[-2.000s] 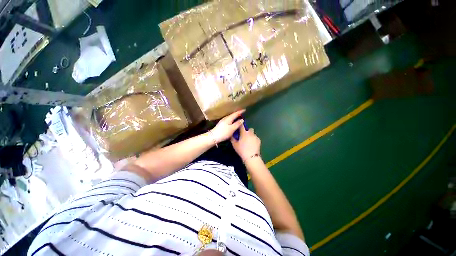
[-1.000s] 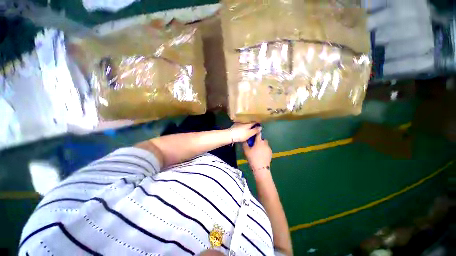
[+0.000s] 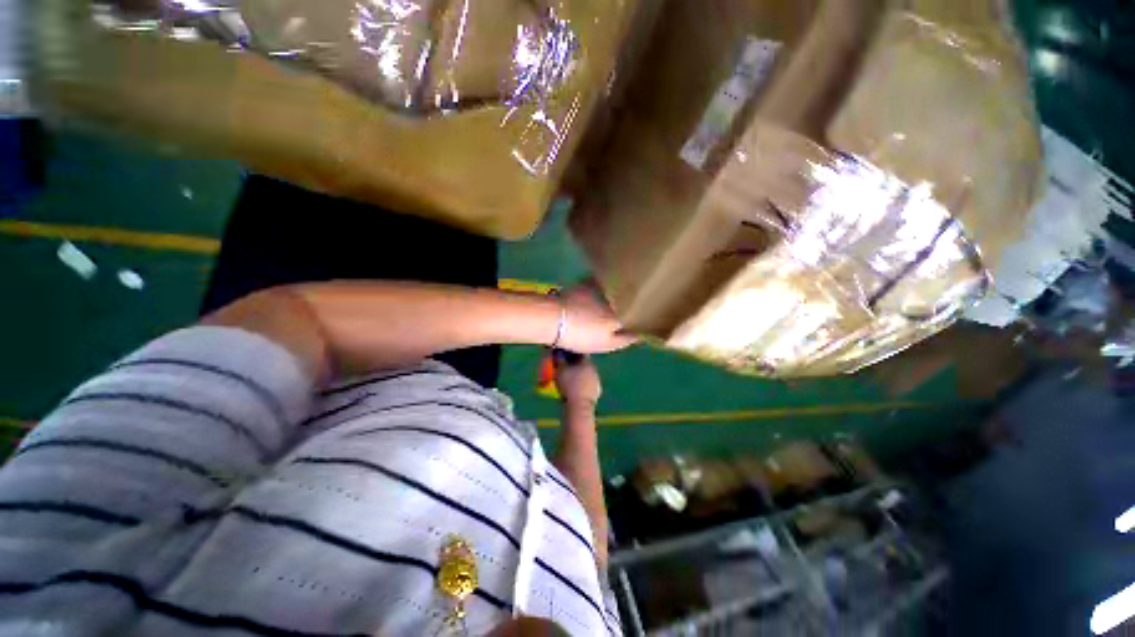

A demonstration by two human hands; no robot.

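A large brown carton (image 3: 797, 237), wrapped in shiny clear tape, stands tilted at the right, with a side face and a pale strip showing. My left hand (image 3: 593, 321) is at its lower left corner and grips it there; its fingertips are partly hidden by the cardboard. My right hand (image 3: 578, 381) is just below, closed around the tape dispenser (image 3: 548, 373), whose orange-yellow head points left. The dispenser is small and partly covered by the hand.
A second taped carton (image 3: 324, 149) lies close on the left. White packaging pieces (image 3: 1052, 237) lie beyond the large carton at the right. A metal rack with boxes (image 3: 759, 566) stands at the lower right. The green floor (image 3: 149, 292) has yellow lines.
The large carton has tilted and turned, showing its side. The view has swung and the cartons appear closer. My left hand has gone from beside the dispenser to the carton's corner.
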